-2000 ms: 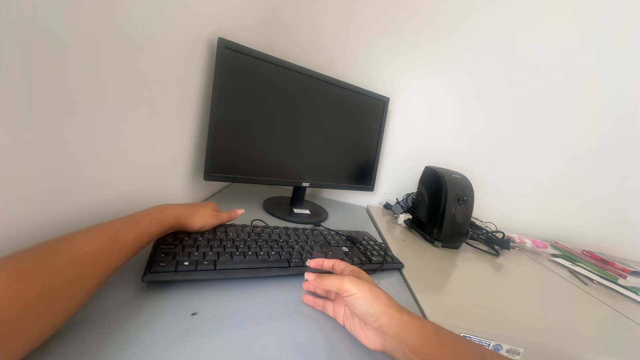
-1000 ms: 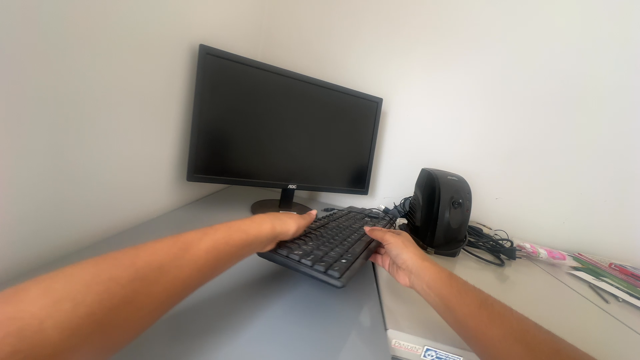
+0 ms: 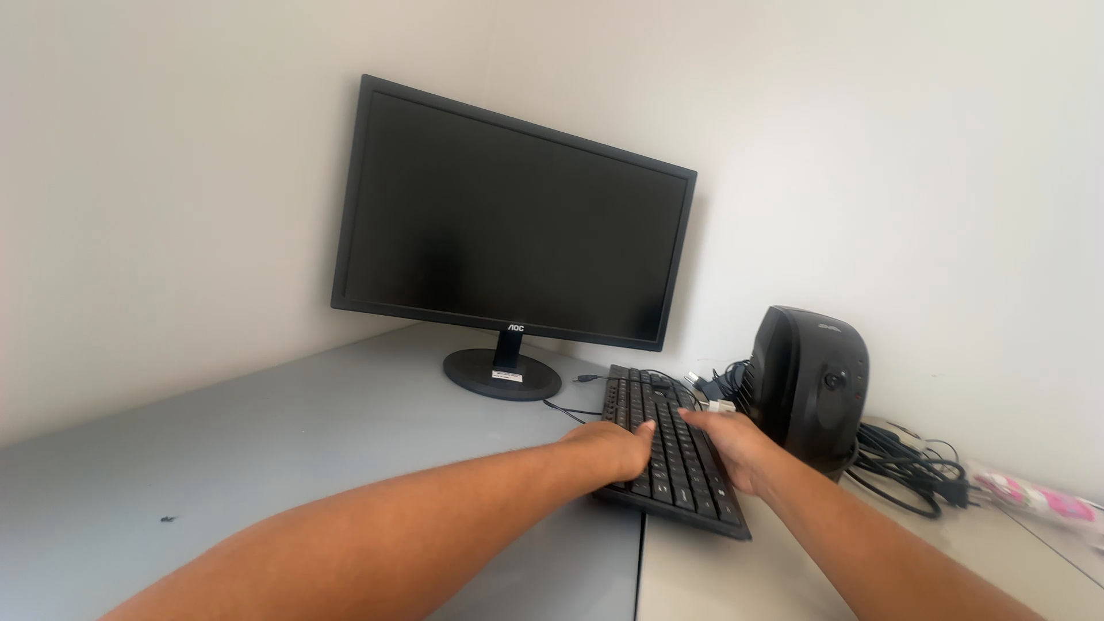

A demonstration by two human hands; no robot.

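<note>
A black computer keyboard (image 3: 668,466) lies across the seam between the grey and beige desktops, its long side running away from me. My left hand (image 3: 611,447) grips its left long edge, with the thumb on the keys. On the opposite long edge is my right hand (image 3: 733,440), its thumb over the top and its fingers hidden at the side. Behind and left of the keyboard stands a black AOC monitor (image 3: 517,224) with a dark screen, on a round base (image 3: 503,379). A thin cable with a plug (image 3: 586,378) lies between the base and the keyboard.
Right of the keyboard stands a black upright device (image 3: 811,388), probably a voltage stabilizer or UPS, with cables bunched behind it. More black cables (image 3: 914,470) and a pink-and-white wrapped item (image 3: 1035,500) lie farther right. Walls meet behind the monitor. A small dark speck marks the grey desktop.
The keyboard lay crosswise in front of the monitor two seconds ago. It has been turned and moved right, beside the black device. My right hand, earlier off its front edge, now holds its right side.
</note>
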